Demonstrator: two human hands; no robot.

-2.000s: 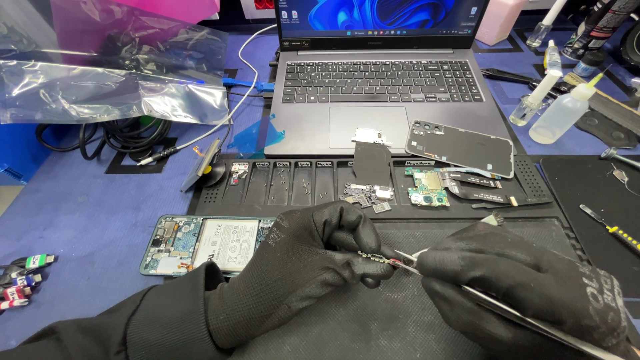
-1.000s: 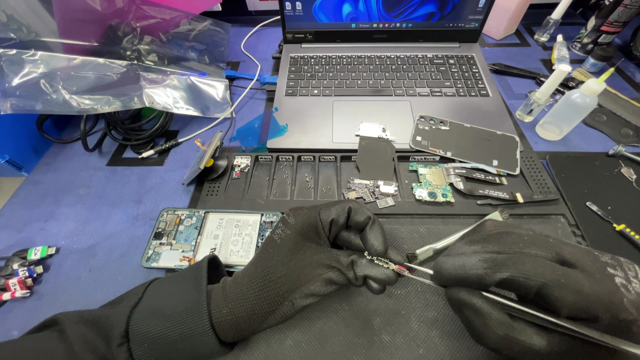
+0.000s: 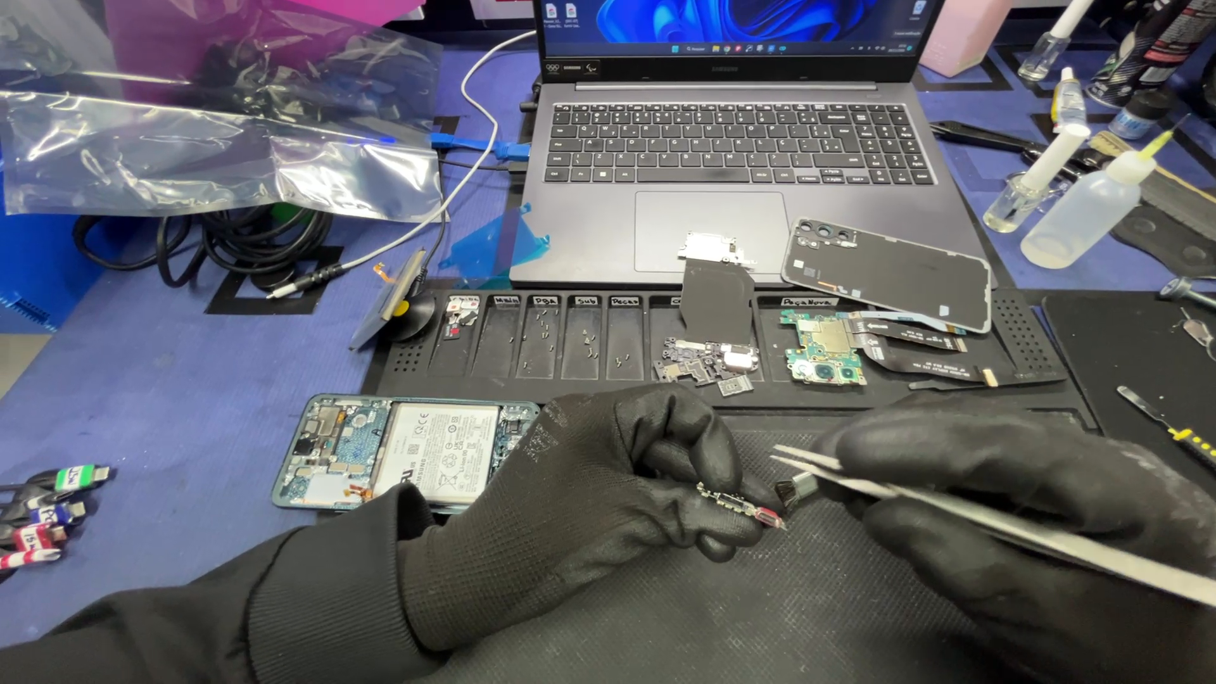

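Between its fingertips my left hand [image 3: 617, 484], in a black glove, pinches a small electronic board [image 3: 736, 503] with a reddish part at its right end. My right hand [image 3: 1007, 513], gloved too, holds metal tweezers [image 3: 883, 489], their tips slightly apart and clear of the small board. A small brush [image 3: 798, 487] with dark bristles and a metal ferrule shows below the tweezer tips; its handle is hidden, so whether the right hand holds it I cannot tell. Partly behind my left hand lies an opened smartphone [image 3: 332, 451] with its battery [image 3: 442, 451] exposed.
A parts tray [image 3: 608, 385] holds tiny screws, a green phone board [image 3: 825, 344] and flex cables. Behind it stands an open laptop [image 3: 589, 223], a phone back cover [image 3: 893, 275] resting on its edge. Bottles [image 3: 1088, 209] stand right; a plastic bag [image 3: 218, 123] and cables lie left.
The tweezers have moved away from the small board, where their tips were near or on it earlier. The brush has shifted down toward my left fingertips since one second ago.
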